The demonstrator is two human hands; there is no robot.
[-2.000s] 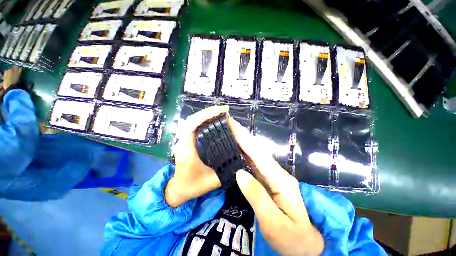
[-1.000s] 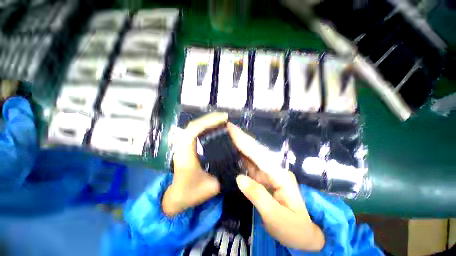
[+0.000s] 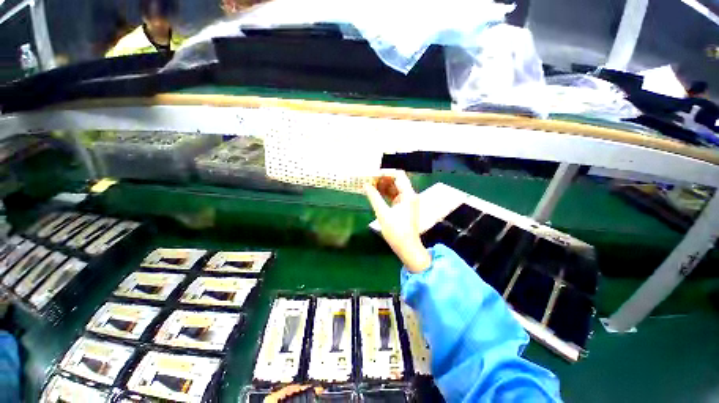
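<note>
My right hand [image 3: 392, 197] is raised at mid-view, with thumb and fingertips closed at the lower right corner of a white dotted sheet [image 3: 319, 153] hanging below the shelf edge. Only part of my left hand [image 3: 296, 393] shows at the bottom edge; anything it holds is out of view. Just above it, a clear tray [image 3: 307, 297] has a row of screens, white backs up with dark flex strips, such as this screen [image 3: 331, 338]. My right sleeve hides the row's right end. The front pockets are cut off.
A filled tray [image 3: 154, 338] is at left, with more screens [image 3: 47, 264] farther left. A pale board [image 3: 437, 201] at right bears black screens. A white-edged shelf [image 3: 489, 130] crosses above, with clear plastic bags [image 3: 497, 67] on it. A metal post [image 3: 670, 260] stands right. A person [image 3: 146, 39] is behind.
The view has tilted up, bringing in the shelf. My right hand has left the black stack of screens and moved forward to the dotted sheet. My left hand is now mostly cut off; the stack is not visible.
</note>
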